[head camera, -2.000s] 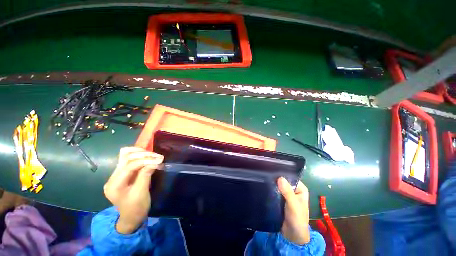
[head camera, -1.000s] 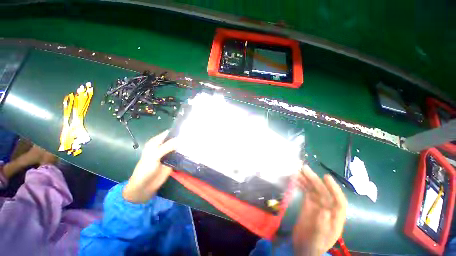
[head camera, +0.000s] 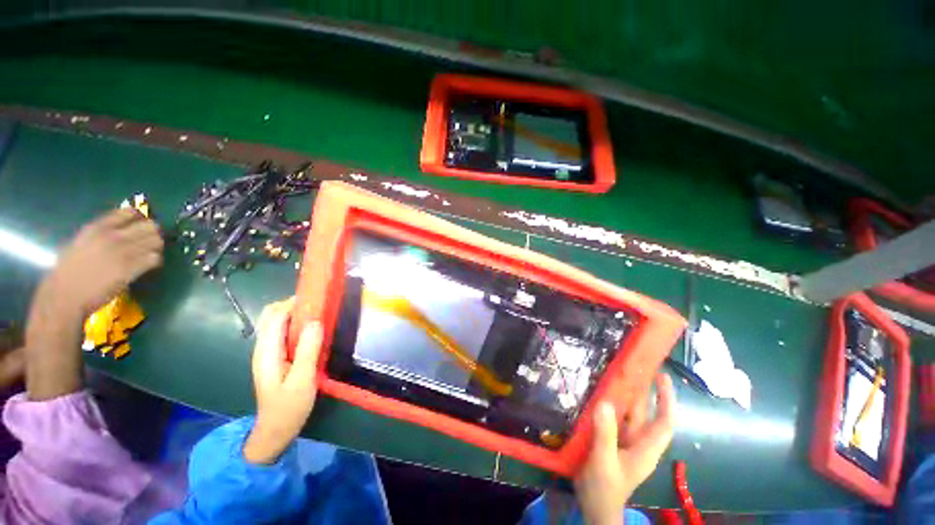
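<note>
The red-orange foam tray (head camera: 410, 217) is held up near the bench's front edge, tilted down to the right. The open tablet assembly (head camera: 507, 318) lies inside it, with a pale battery (head camera: 431, 333), an orange flex cable (head camera: 436, 336) across the battery and circuitry at the right end. My left hand (head camera: 282, 374) grips the tray's left side. My right hand (head camera: 625, 446) is at its lower right corner, thumb on the frame and the other fingers around the outer side.
Black flex cables (head camera: 246, 210) lie tangled at left. Another person's hand (head camera: 103, 256) is over the orange cable bundle (head camera: 113, 326). Filled red trays stand on the back lane (head camera: 435, 123) and at right (head camera: 828, 410). Tweezers (head camera: 689, 377), white paper (head camera: 720, 364) and a red-handled tool (head camera: 684, 492) are at right.
The tablet, first held face down above the empty tray, now sits open side up inside the tray. Both my hands have moved to the tray. Another person's hand has reached over the orange bundle.
</note>
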